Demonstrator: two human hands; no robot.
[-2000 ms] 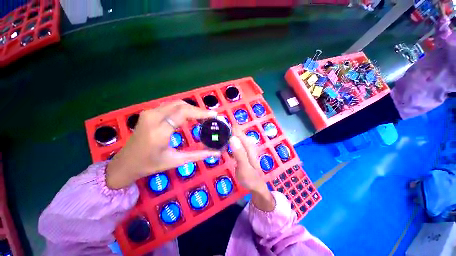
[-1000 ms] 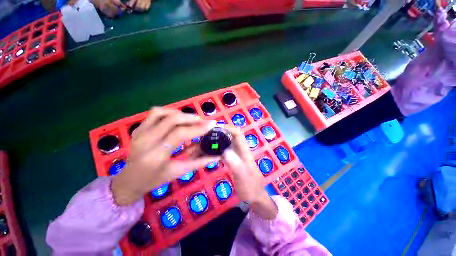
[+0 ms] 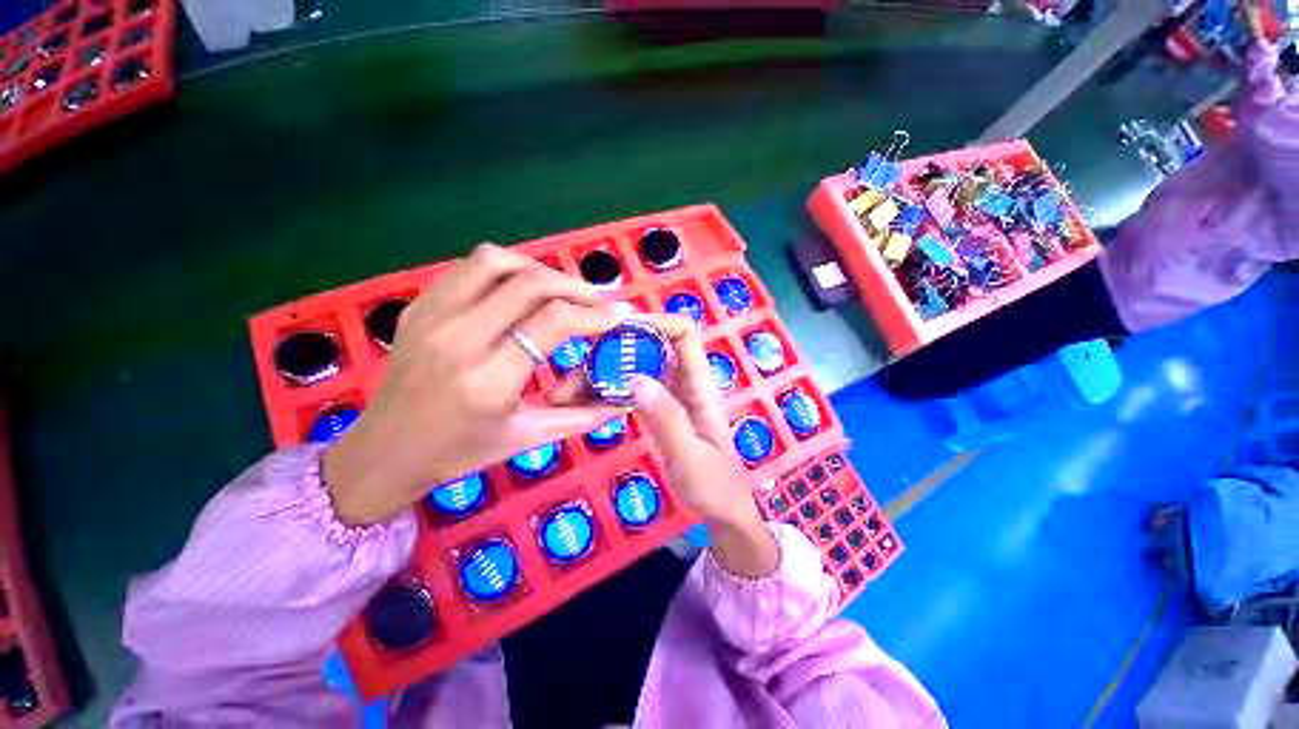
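A round watch-like unit [image 3: 627, 359] with a shiny rim is held up above the compartment tray, its blue side with pale printed lines facing me. My left hand [image 3: 470, 378], with a ring on one finger, grips it from the left by its edge. My right hand [image 3: 695, 442] holds it from the right, thumb on its lower edge. The red compartment tray [image 3: 492, 648] lies below, tilted in view. Its pockets hold blue-faced units, such as one at the front [image 3: 566, 531], and black ones, such as one at the near left corner [image 3: 400, 612]. My hands hide several pockets.
A red small-parts tray [image 3: 852, 581] sits at the main tray's right corner. A red bin [image 3: 900, 322] of binder clips stands at right beside a small black box [image 3: 822, 274]. Another person's pink sleeve [image 3: 1190, 235] is at far right. Other red trays show at left [image 3: 86, 111].
The held unit has been turned over: its dark face with a small green patch faced me before, and now its blue side does. Both hands still hold it.
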